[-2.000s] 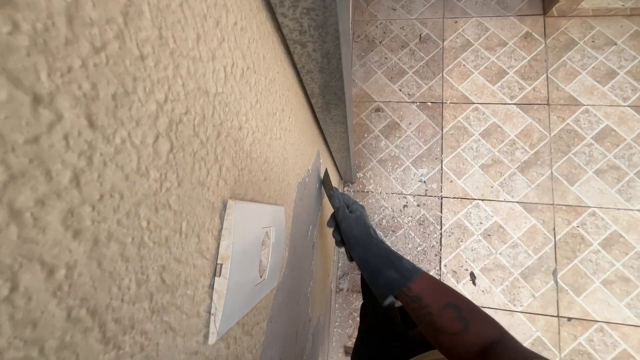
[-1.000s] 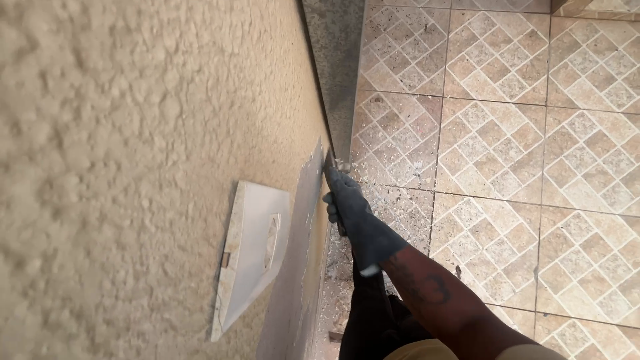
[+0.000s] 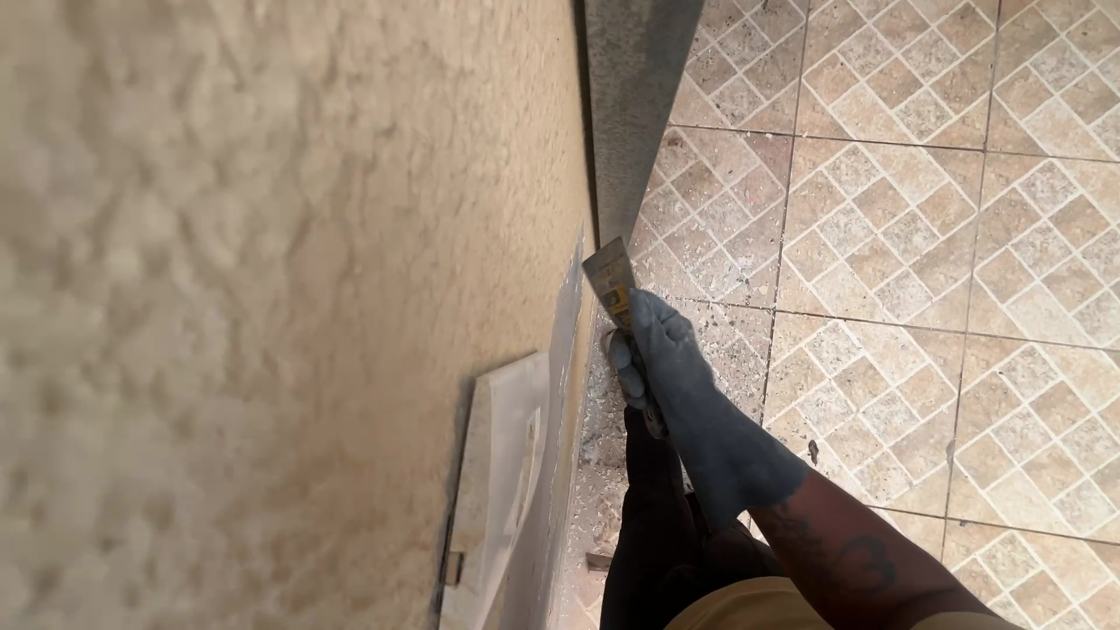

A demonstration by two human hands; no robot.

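My right hand (image 3: 669, 350), in a grey glove, is closed around the dark handle of a putty knife (image 3: 610, 269). Its metal blade points up and to the left, with its flat face and yellow marking visible. The blade is near the upper end of a smooth grey strip (image 3: 564, 324) on the textured beige wall (image 3: 306, 262); whether it touches the wall cannot be told. A pale plate (image 3: 503, 437) with a narrow opening stands out from the wall to the lower left of the hand. My left hand is not in view.
A grey slab or ledge (image 3: 634, 105) runs beside the wall above the knife. Pale chips and dust lie on the patterned tile floor (image 3: 875, 219) along the wall's foot. My dark-clothed leg (image 3: 652, 534) is below the hand, near a small brown piece (image 3: 599, 560).
The putty knife has turned: its blade appeared narrow and close against the wall before, and now its broad face shows. My right hand still holds it. The view has shifted.
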